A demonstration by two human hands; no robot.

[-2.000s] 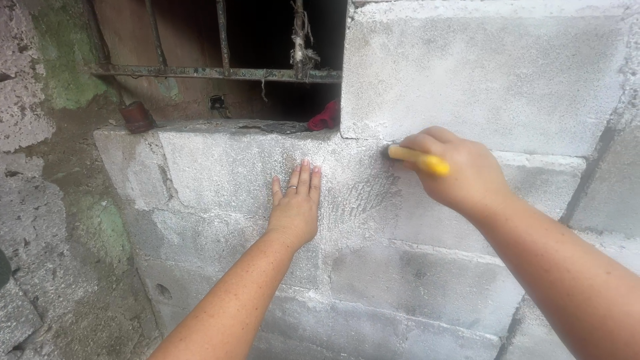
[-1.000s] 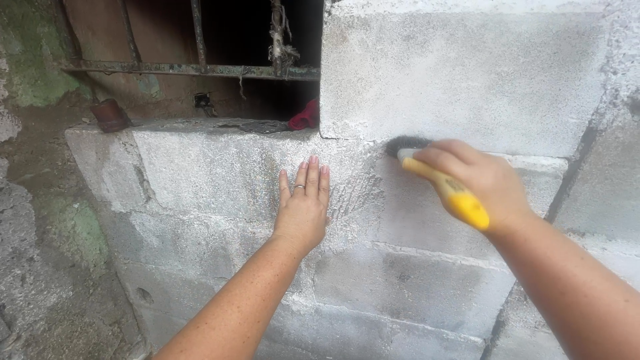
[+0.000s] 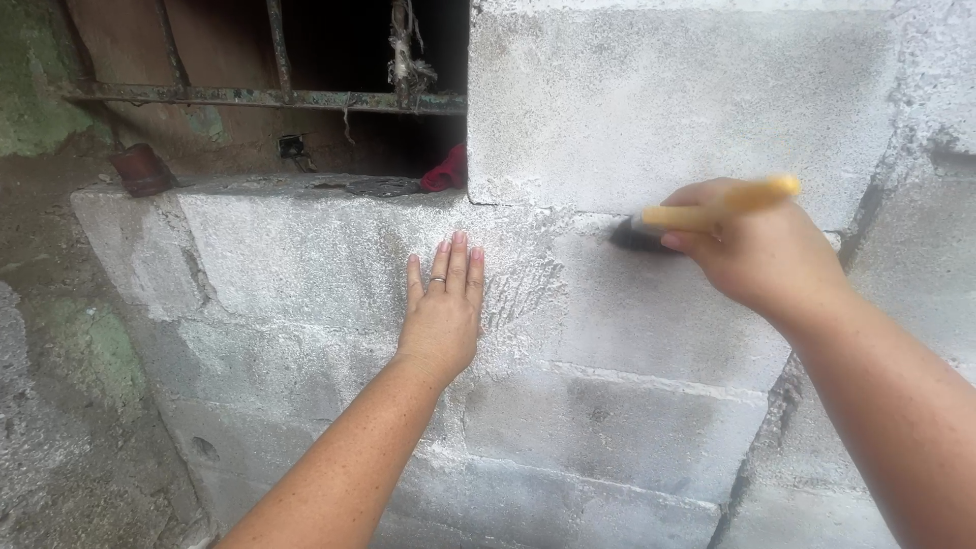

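Note:
My right hand [image 3: 751, 255] grips the yellow handle of a paintbrush [image 3: 679, 221], slightly blurred. Its dark bristles lie at the mortar joint just under the large upper block of a concrete block wall [image 3: 648, 305]. Left of it, my left hand [image 3: 444, 313] rests flat against the wall below the opening's ledge, fingers pointing up, a ring on one finger, holding nothing. Rough slanted ridges of mortar show between the two hands.
A barred window opening with a rusty metal grille [image 3: 305, 99] is at upper left. On its ledge lie a red cloth [image 3: 444, 169] and a reddish-brown cylindrical object [image 3: 142, 170]. A rough plastered wall [image 3: 69, 366] meets the blocks at the left.
The brush in my right hand has moved right along the joint, and its handle now points up and to the right instead of down. My left hand stays flat on the wall.

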